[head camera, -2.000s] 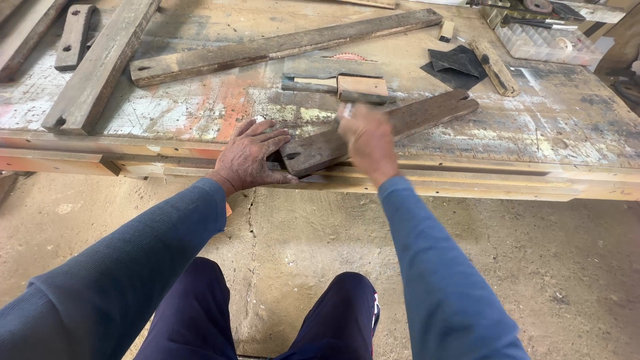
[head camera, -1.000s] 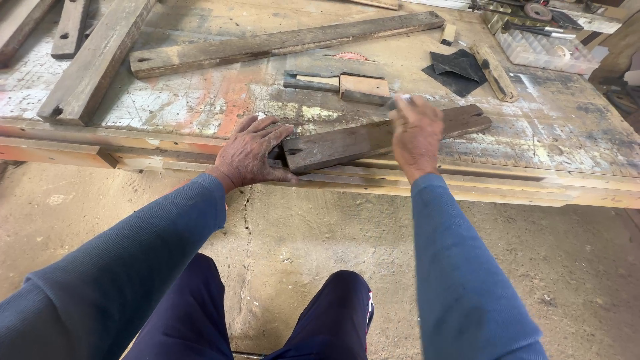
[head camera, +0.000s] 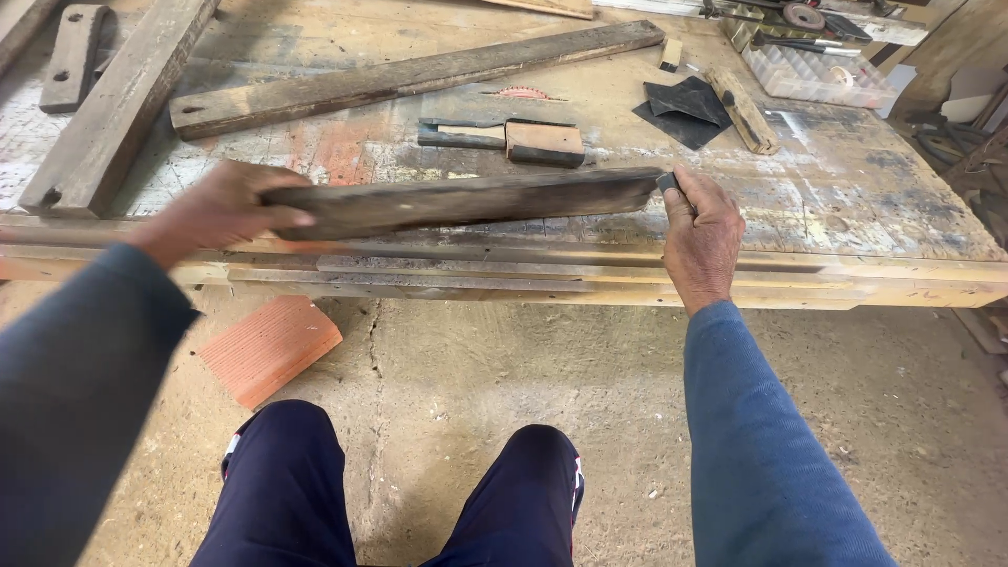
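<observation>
A short dark wooden board is lifted and tilted above the front edge of the workbench, slightly blurred by motion. My left hand grips its left end, thumb across the near face. At the board's right end, my right hand pinches a small dark piece, perhaps folded sandpaper; whether these fingers also bear on the board cannot be told. Behind the board lies a sanding block beside a dark-edged wooden tool. Black sandpaper sheets lie farther right.
Long wooden boards and a short holed piece lie on the workbench. A saw blade pokes through its top. At back right are a wood offcut and a plastic organizer. A red brick lies on the floor.
The short board has gone from resting on the bench edge to being raised and turned. My left hand has risen with its left end, and my right hand has moved to its right end.
</observation>
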